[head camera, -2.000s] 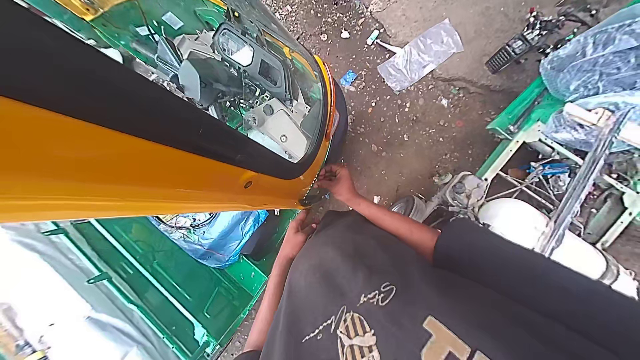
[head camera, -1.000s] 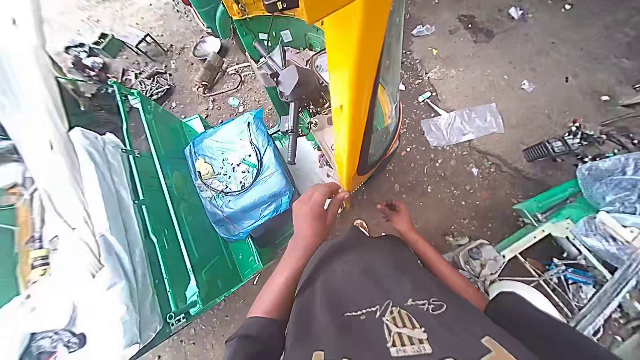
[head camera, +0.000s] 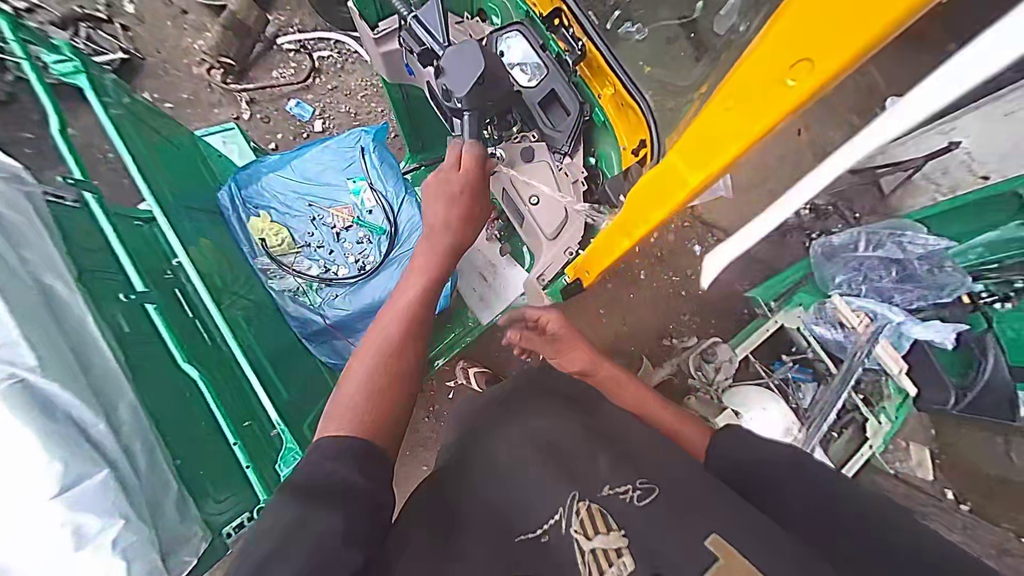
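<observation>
My left hand (head camera: 458, 194) reaches forward to the black handlebar grip (head camera: 470, 126) of a three-wheeled vehicle, its fingers closed round the near end. A pale cord or strip (head camera: 544, 188) runs from beside this hand over the beige dashboard panel (head camera: 538, 200); whether the hand holds it too, I cannot tell. My right hand (head camera: 548, 339) hovers near the vehicle's green floor edge, fingers curled, with no held thing visible. The yellow windshield pillar (head camera: 680, 164) slants up to the right of both hands. Ahead, a rectangular headlamp-like unit (head camera: 522, 58) sits in a dark housing.
A blue plastic sheet (head camera: 320, 172) left of my left arm bears small hardware, a yellow cloth and a black cable (head camera: 391, 210). Green body panels (head camera: 192, 264) stand at left. A white bar (head camera: 848, 152) and a frame with plastic bags (head camera: 888, 264) are at right.
My left hand has moved from the foot of the yellow pillar to the handlebar grip. The right hand, by the pillar's lower edge two seconds ago, is apart from it now. The view has shifted strongly.
</observation>
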